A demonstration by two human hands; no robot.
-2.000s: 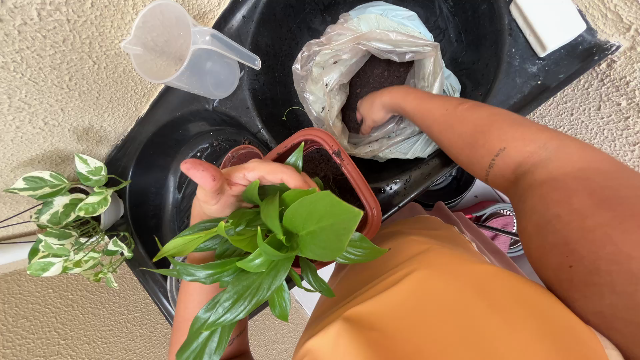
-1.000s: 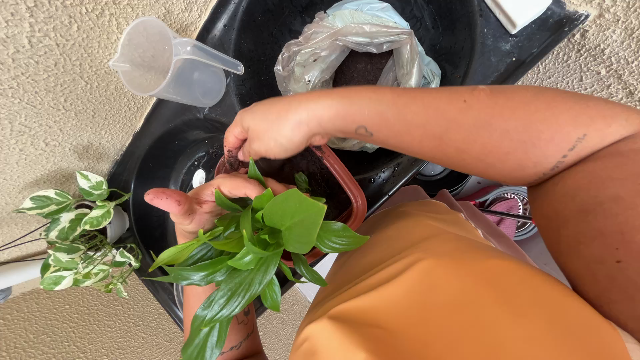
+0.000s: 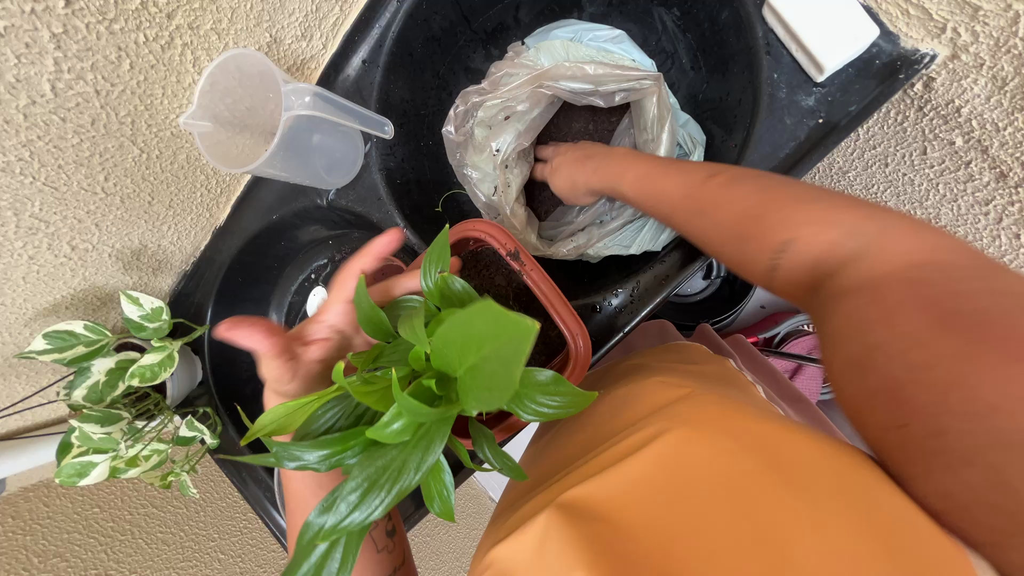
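Note:
My right hand (image 3: 578, 170) reaches into an open plastic bag (image 3: 496, 152), its fingertips in the dark potting soil (image 3: 582, 125). Whether it grips any soil cannot be told. The bag stands in the large black basin. Nearer to me, a terracotta-coloured plastic pot (image 3: 552, 296) holds soil and a leafy green plant (image 3: 400, 424), whose leaves hang over the pot's left side. My left hand (image 3: 320, 332) is beside the pot, thumb spread, its fingers behind the leaves and at the pot's rim; the leaves hide part of the hand.
A clear plastic measuring jug (image 3: 280, 120) stands at the upper left edge of the black double sink (image 3: 376, 172). A variegated pothos (image 3: 104, 372) in a white pot is at far left. A white block-like object (image 3: 824, 36) lies at the upper right. Textured walls border the sink.
One second ago my right hand was over the potted plant's pot near my left hand; now it is back in the soil bag, as two seconds ago. My left hand remains beside the pot.

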